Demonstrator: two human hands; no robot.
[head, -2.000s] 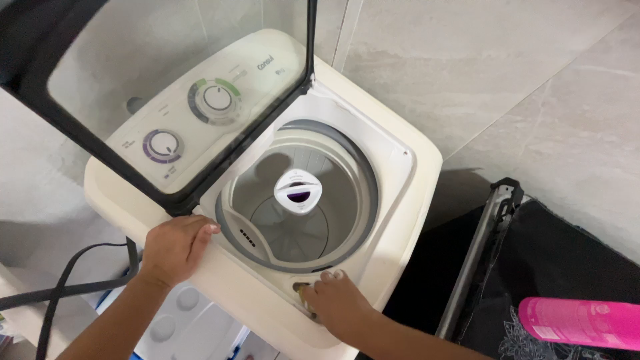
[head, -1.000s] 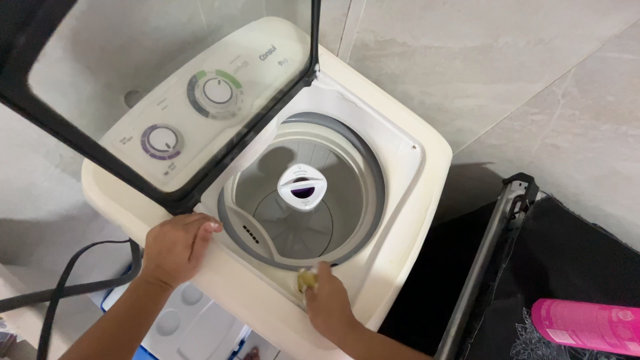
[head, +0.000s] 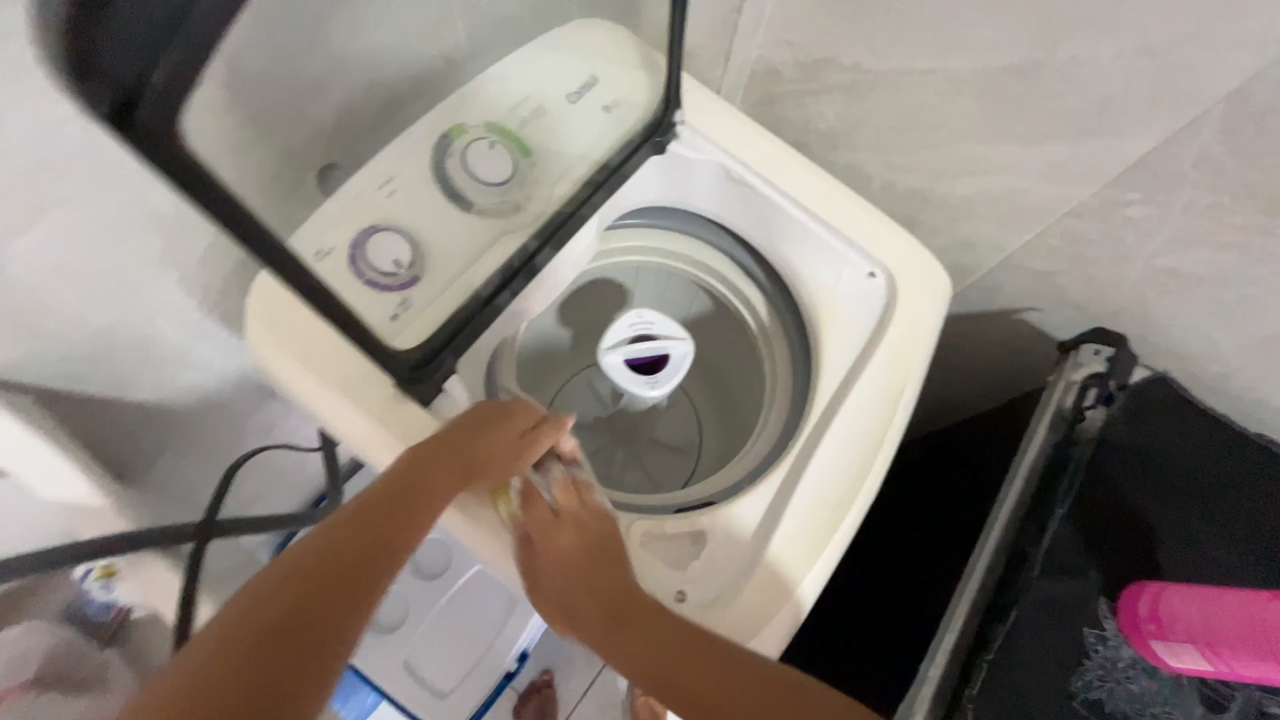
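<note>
A top-load washing machine (head: 880,400) stands with its framed glass lid (head: 230,220) raised, and the dials of its control panel (head: 610,60) show through the glass. Inside the tub (head: 735,340) rises a white agitator (head: 665,350) with a purple centre. Over the machine's front left rim, my left hand (head: 505,440) meets my right hand (head: 575,540). My right hand has a small yellowish and whitish thing (head: 506,500) at its fingers, blurred and partly hidden. My left hand's fingers touch or nearly touch it; whether they hold anything is unclear.
Dark hoses or cables (head: 240,525) run at the left. Below the hands lies a white and blue cooler-like lid (head: 450,620). To the right are a metal rail (head: 1010,530), black fabric (head: 1180,490) and a pink bottle (head: 1200,630). A tiled wall (head: 980,120) stands behind.
My right hand has moved left from the machine's front corner to my left hand, taking the small yellowish thing along. The recess in that corner is now uncovered. My left hand has shifted off the rim's edge.
</note>
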